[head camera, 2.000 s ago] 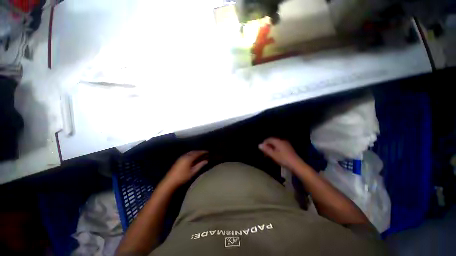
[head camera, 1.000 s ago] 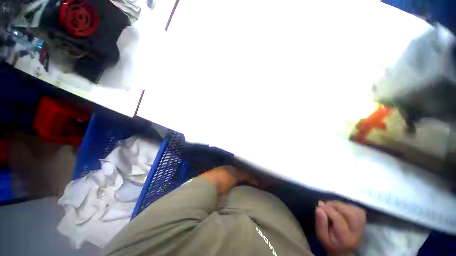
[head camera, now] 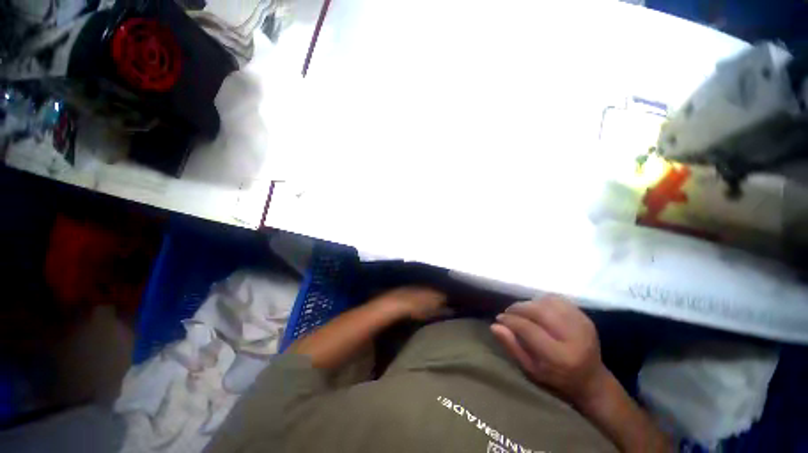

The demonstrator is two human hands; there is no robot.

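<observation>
A white sewing table (head camera: 461, 177) fills the middle, its surface washed out by glare. The pale sewing machine head (head camera: 735, 106) stands on it at the right. Orange-red tape strips (head camera: 664, 193) lie on the lit machine bed beside the needle area. My left hand (head camera: 412, 303) is below the table's front edge, blurred, its fingertips in shadow; whether it holds anything cannot be told. My right hand (head camera: 551, 341) is near the table's front edge at my body, fingers curled together, with nothing visible in it.
A blue basket (head camera: 168, 296) with white fabric pieces (head camera: 221, 341) is below at the left. A black housing with a round red grille (head camera: 146, 55) stands upper left. A red object (head camera: 93, 265) is at the floor. A white bag or cloth (head camera: 709, 389) is lower right.
The view has swung left from the first frame, bringing the red grille and left basket into sight. My right hand has risen closer to the table edge since the second frame.
</observation>
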